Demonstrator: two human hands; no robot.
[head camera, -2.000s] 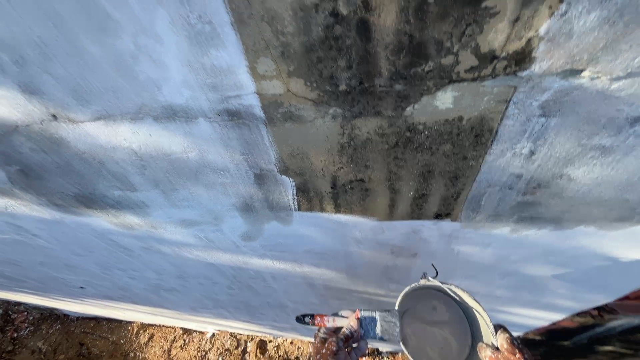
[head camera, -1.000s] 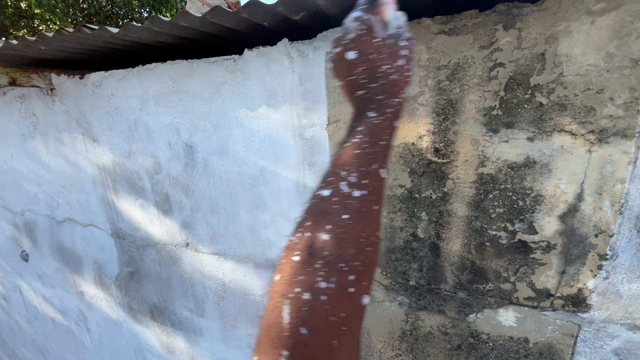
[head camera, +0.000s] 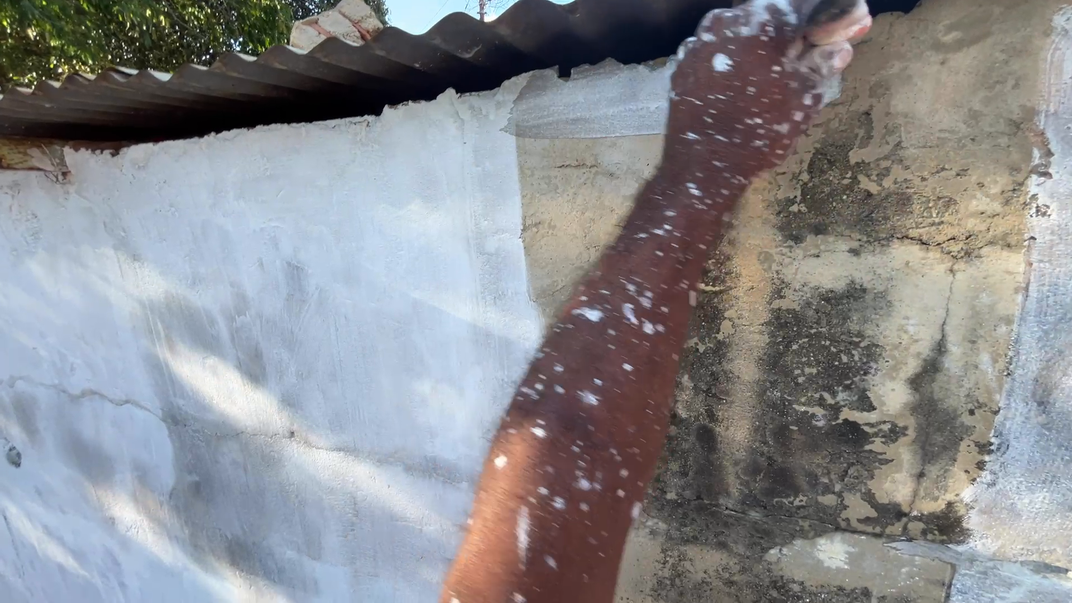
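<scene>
My left hand (head camera: 754, 79), spattered with white paint, is raised at the top of the wall, just below the roof edge. Its fingers are closed around a dark handle (head camera: 831, 10), partly cut off by the frame's top; the paintbrush's bristles are hidden. Left of the hand, a greyish-white painted strip (head camera: 590, 105) runs along the wall top. Below and to the right lies bare, stained plaster (head camera: 837, 335). White paint covers the wall's left part (head camera: 335, 251) and its far right edge (head camera: 1034, 402). My right hand and the paint container are out of view.
A dark corrugated roof sheet (head camera: 335, 71) overhangs the wall top, with a pale broken block (head camera: 337, 25) on it. Tree foliage (head camera: 151, 33) shows behind at the upper left. Cracks (head camera: 88, 394) run across the painted wall, and my forearm crosses the view's middle.
The view has swung from the wall's foot up to the roof. My left hand, low beside the paint container at first, is now high and has moved right along the wall top over the last second.
</scene>
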